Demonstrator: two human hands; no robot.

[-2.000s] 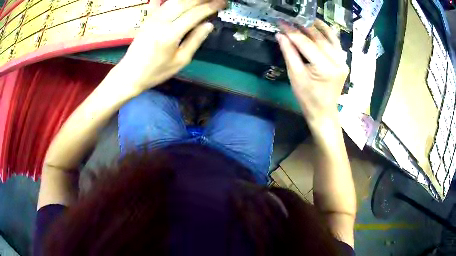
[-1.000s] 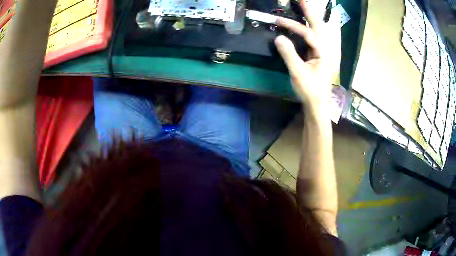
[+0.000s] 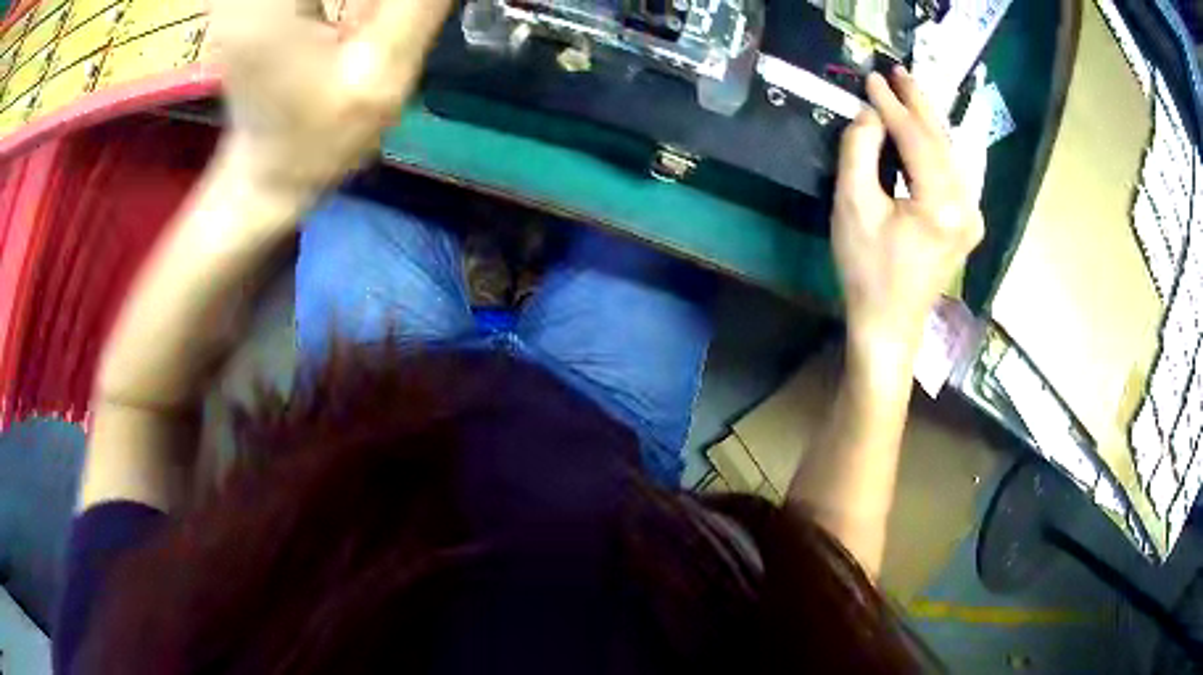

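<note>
The black test fixture (image 3: 581, 106) lies on the bench, with a metal latch on its front and a clear acrylic plate (image 3: 660, 42) over its top, cut off by the upper edge. My left hand (image 3: 310, 99) is blurred, left of the fixture near the red tray; whether it holds anything cannot be told. My right hand (image 3: 910, 198) rests at the fixture's right side, its fingertips by the white label strip (image 3: 825, 87), with nothing seen in it.
A red-edged tray of yellow boards (image 3: 106, 53) lies at left, above stacked red trays (image 3: 119, 224). At right are papers, a pinkish paper (image 3: 941, 346) and a cardboard sheet (image 3: 1075, 251) with rows of white boards. The green bench edge (image 3: 567, 191) runs before my knees.
My left arm has come back from the far left edge to beside the fixture. My right hand stays by the label strip, fingers closer together. The view has shifted left.
</note>
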